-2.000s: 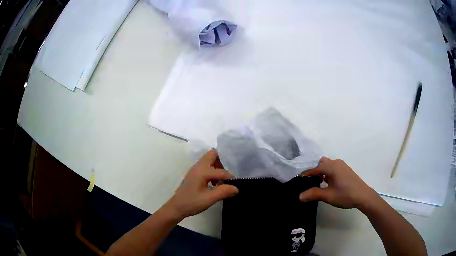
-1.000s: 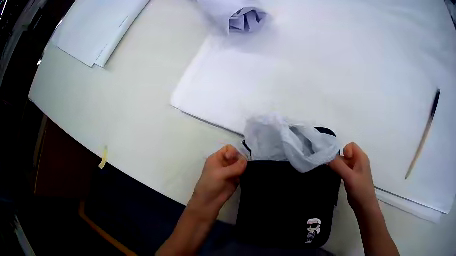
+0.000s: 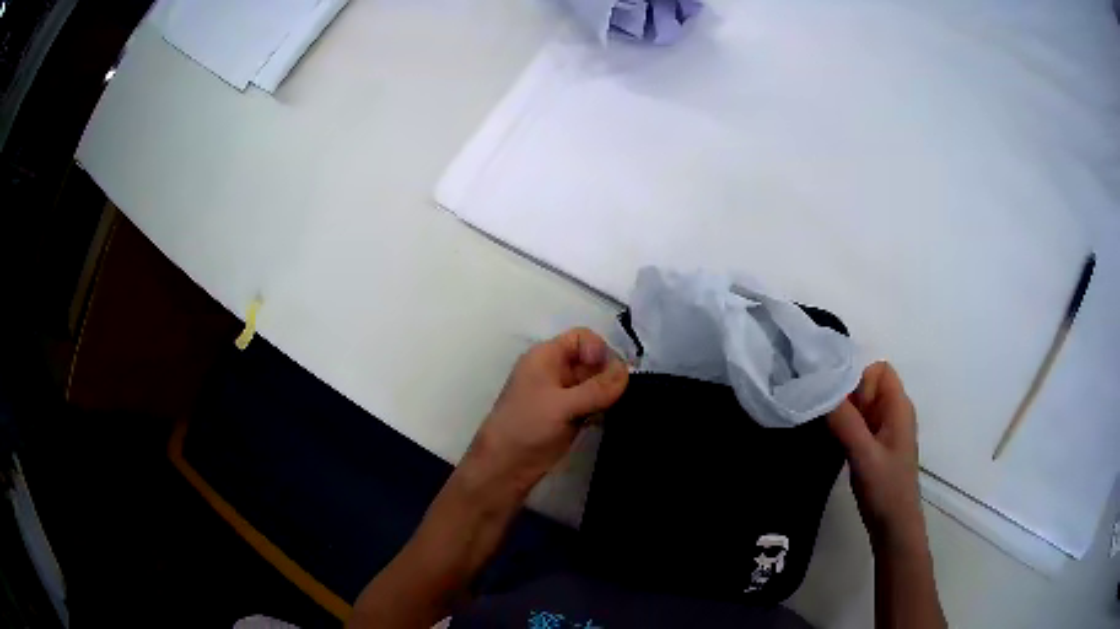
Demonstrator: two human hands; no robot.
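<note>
A small black bag (image 3: 712, 479) lies at the table's near edge with its zippered opening facing away from me. A white figure badge (image 3: 770, 560) is on its lower right front corner. Crumpled white tissue (image 3: 737, 344) sticks out of the opening. My left hand (image 3: 559, 399) pinches the bag's left top corner at the zip end, thumb against fingers. My right hand (image 3: 875, 424) holds the right top corner beside the tissue, with its fingertips partly hidden. The zip pull cannot be made out.
Flat white paper sheets (image 3: 590, 184) cover the table beyond the bag. A rolled paper bundle (image 3: 651, 19) is at the top. A thin wooden stick with a dark end (image 3: 1046, 363) lies at the right. Folded paper (image 3: 252, 37) is at upper left, yellow tape (image 3: 249, 323) on the left edge.
The hands have moved from the zip edge out to the bag's top corners. The tissue has sunk lower and folds over the right front. The view has shifted.
</note>
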